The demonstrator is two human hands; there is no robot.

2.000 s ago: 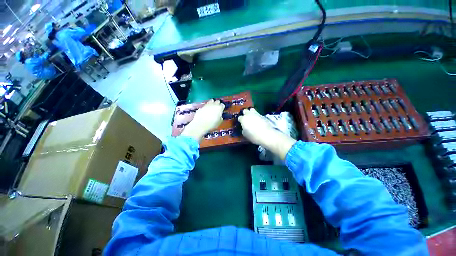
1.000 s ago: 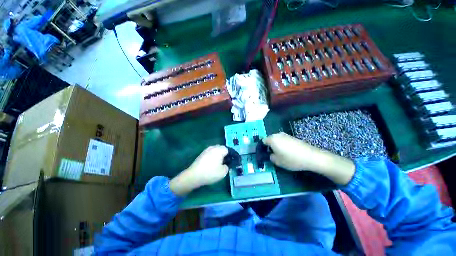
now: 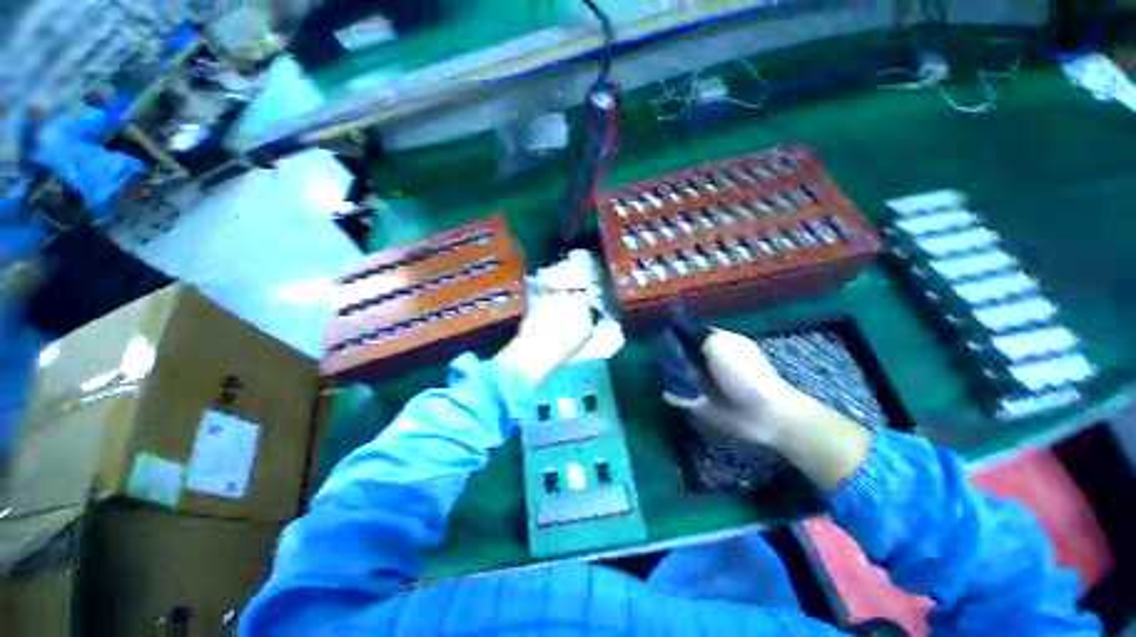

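The pale green fixture (image 3: 586, 499) lies on the green mat in front of me, with small black parts and a white piece between them in each of two rows. My left hand (image 3: 554, 334) is at the white crumpled bundle (image 3: 576, 271) just behind the fixture; its fingertips are partly hidden against it. My right hand (image 3: 735, 388), blurred, with black-covered fingers, is over the left part of the screw bin (image 3: 816, 367). Whether either hand holds something is unclear. The electric screwdriver (image 3: 593, 162) hangs behind the bundle, touched by neither hand.
A red-brown tray (image 3: 424, 292) with three slot rows stands left, and a stack of loaded trays (image 3: 735, 224) stands right of the bundle. Silver-white strips (image 3: 990, 299) lie at far right. A large carton (image 3: 175, 386) is at left, and the bench's front edge is near me.
My left hand has moved from the fixture back to the white bundle. My right hand has moved off the fixture to the right, over the bin. More black parts show on the fixture; the view has shifted.
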